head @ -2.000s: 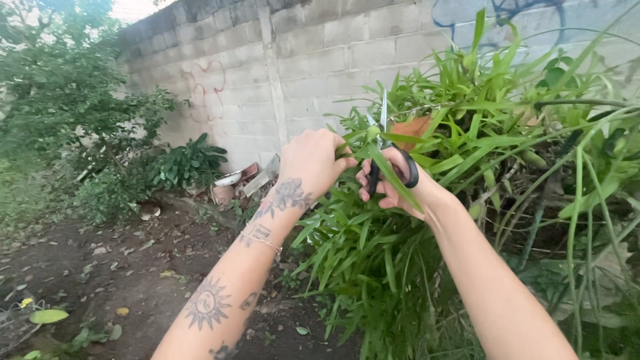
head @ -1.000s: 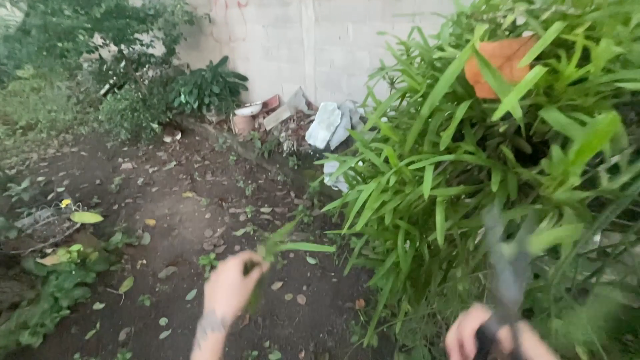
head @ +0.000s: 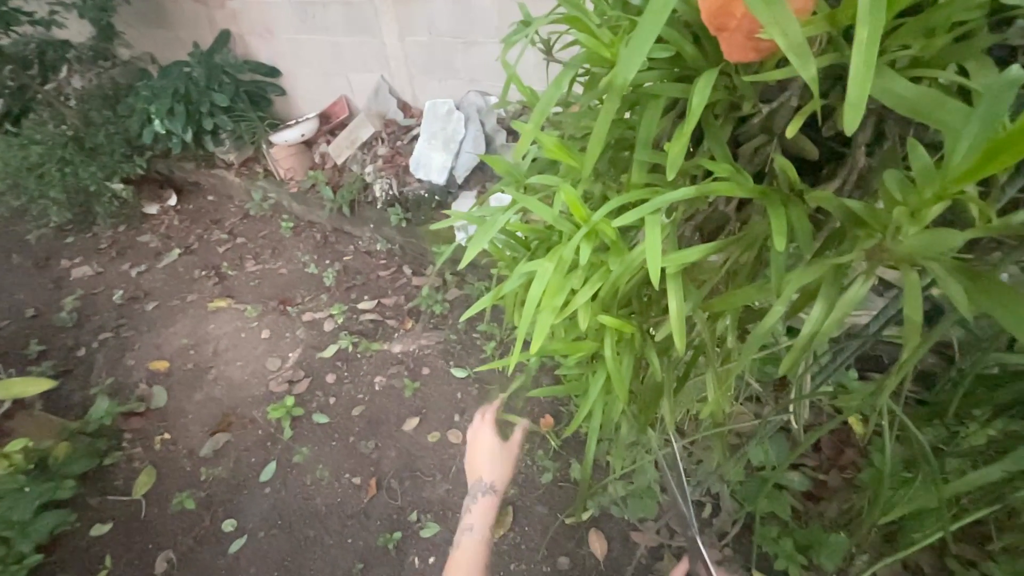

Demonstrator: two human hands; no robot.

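Note:
My left hand point(head: 491, 448), tattooed at the wrist, is low in the middle of the head view, at the lower left edge of a bushy plant with long strap-like green leaves point(head: 592, 272). Its thumb and fingers are apart, with a thin green leaf or stem near the fingertips; whether it is held is unclear. The metal blades of the scissors point(head: 685, 500) point upward at the bottom, to the right of that hand, in front of the lower foliage. Only a little of my right hand point(head: 688, 566) shows at the bottom edge, by the scissors; its grip and the handles are out of frame.
Dirt ground point(head: 240, 352) strewn with dry leaves lies to the left. Broken slabs point(head: 438, 142) and a terracotta pot point(head: 291, 162) stand by the block wall point(head: 320, 48). An orange object point(head: 740, 30) sits among the upper leaves. Low plants point(head: 48, 480) grow at lower left.
My left hand, seen with cut-looking green leaves one second ago, is now beside the plant's lower edge. My right hand has mostly left the view at the bottom. The view has tilted down.

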